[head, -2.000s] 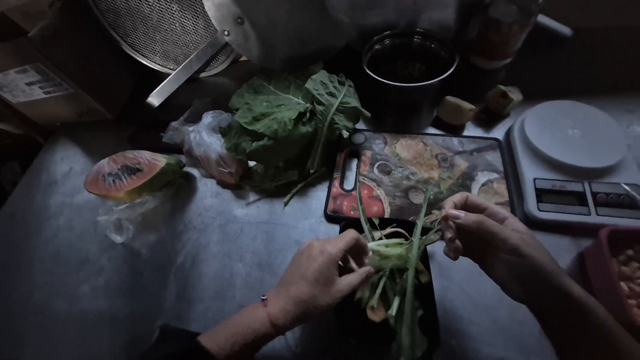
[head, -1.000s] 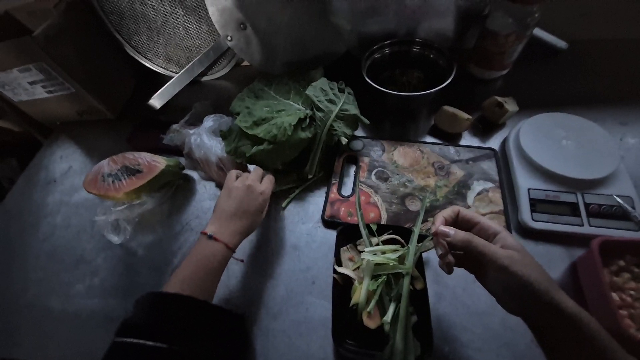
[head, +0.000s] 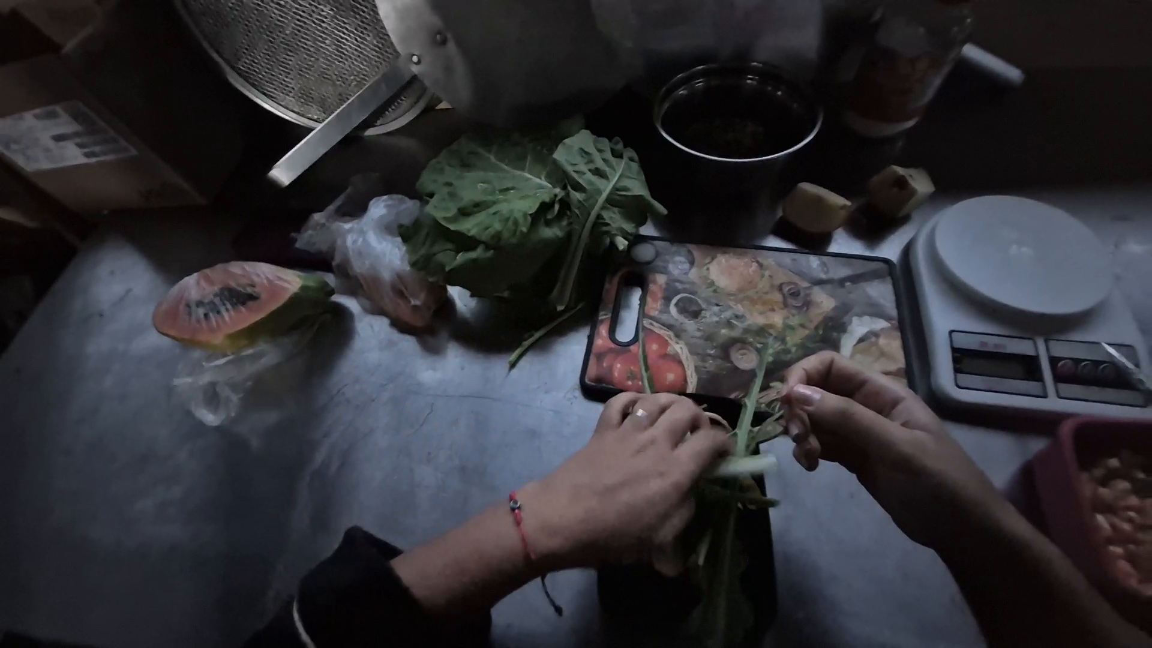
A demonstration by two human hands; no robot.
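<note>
My left hand (head: pixel 643 477), with a red string bracelet at the wrist, lies over green stalks and trimmings (head: pixel 740 490) in a black rectangular container (head: pixel 630 594); whether it grips any is hidden. At the container's upper right, my right hand (head: pixel 846 418) pinches thin, stringy scraps between thumb and fingers. Just beyond my hands is a cutting board (head: pixel 756 306) printed with food pictures. Large green leaves (head: pixel 504 207) with pale stems lie to the left of the board, beside a clear plastic bag (head: pixel 382 252) with something in it.
A cut papaya half (head: pixel 238 306) in plastic film lies left. A kitchen scale (head: pixel 1026 306) and a reddish container of beans or similar pieces (head: pixel 1053 486) are at right. Behind are a metal pot (head: pixel 738 157), two pale cut pieces (head: pixel 814 209), a jar (head: pixel 900 81), a mesh strainer (head: pixel 306 63) and a cardboard box (head: pixel 99 135).
My left hand was over the container, then at the leaves and plastic bag one second ago; it is back over the black container now. My right hand has stayed by the container's upper right.
</note>
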